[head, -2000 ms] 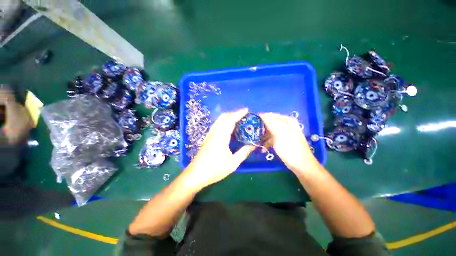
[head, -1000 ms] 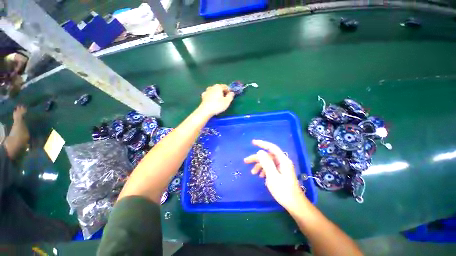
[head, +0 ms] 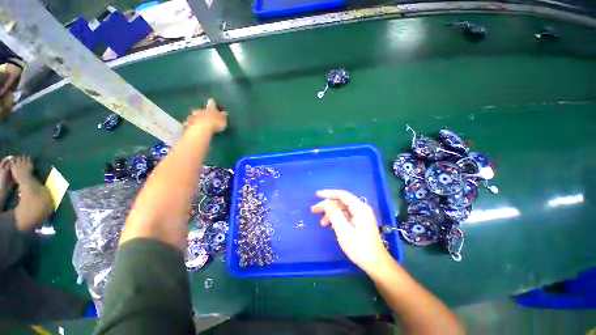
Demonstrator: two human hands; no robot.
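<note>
The blue parts tray lies in front of me. Silvery-brown ring-and-link hardware is heaped along its left side. My right hand is over the tray's right half, fingers loosely bent and apart, with nothing visible in it. My left hand is stretched out beyond the tray's far left corner, beside the metal post; whether it holds a unit is hidden. A corded round unit lies alone on the green table beyond the tray, its cord towards the left. The right-hand pile of units sits beside the tray.
The left-hand pile is partly hidden by my left arm. A crinkled plastic bag lies left of it. The grey metal post slants in from the upper left. Dark units lie at the far side. Another person's hands are at left.
Since a second ago, my left hand has let go of the unit beyond the tray and moved left to the post. The unit seen beside the post no longer shows. My right hand stays over the tray.
</note>
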